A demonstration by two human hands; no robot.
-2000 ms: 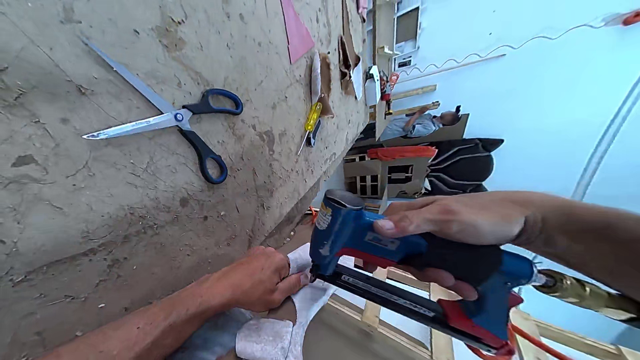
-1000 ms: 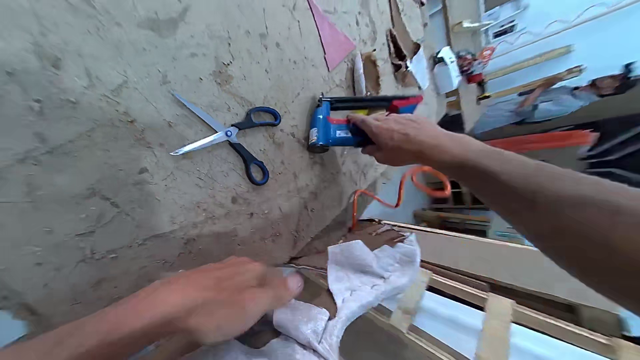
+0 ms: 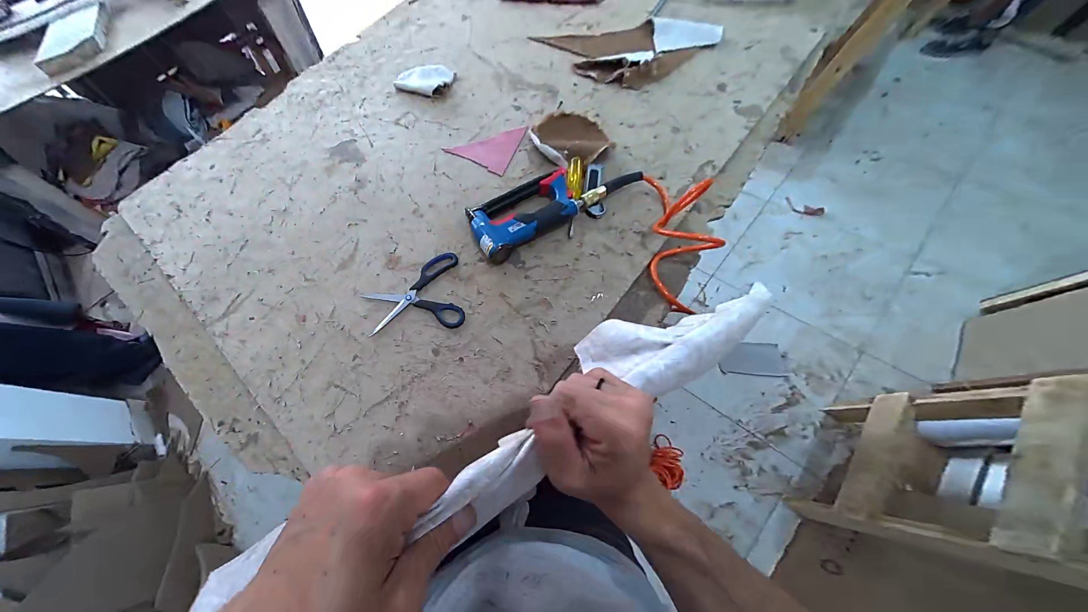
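Note:
Both of my hands grip a strip of white fabric (image 3: pixel 680 348) in front of my body, at the near edge of the worktable. My left hand (image 3: pixel 365 527) is closed on its lower left part, and my right hand (image 3: pixel 595 433) is closed farther up, with the loose end sticking out beyond it to the right. A blue and red pneumatic staple gun (image 3: pixel 527 221) lies on the table, joined to an orange coiled air hose (image 3: pixel 680 242). Scissors with dark blue handles (image 3: pixel 416 295) lie partly spread nearer to me. A yellow-handled screwdriver (image 3: pixel 576 177) lies beside the staple gun.
A pink triangular scrap (image 3: pixel 493 151), a round brown scrap (image 3: pixel 571 136) and other offcuts lie on the worktable (image 3: pixel 280 221). Wooden frames (image 3: pixel 884 459) stand on the tiled floor at right. Cardboard (image 3: pixel 127 527) is piled at lower left. A person's feet (image 3: pixel 956 38) show at upper right.
My right hand has let go of the staple gun, which now rests on the table, and has taken hold of the white fabric. The view has turned widely.

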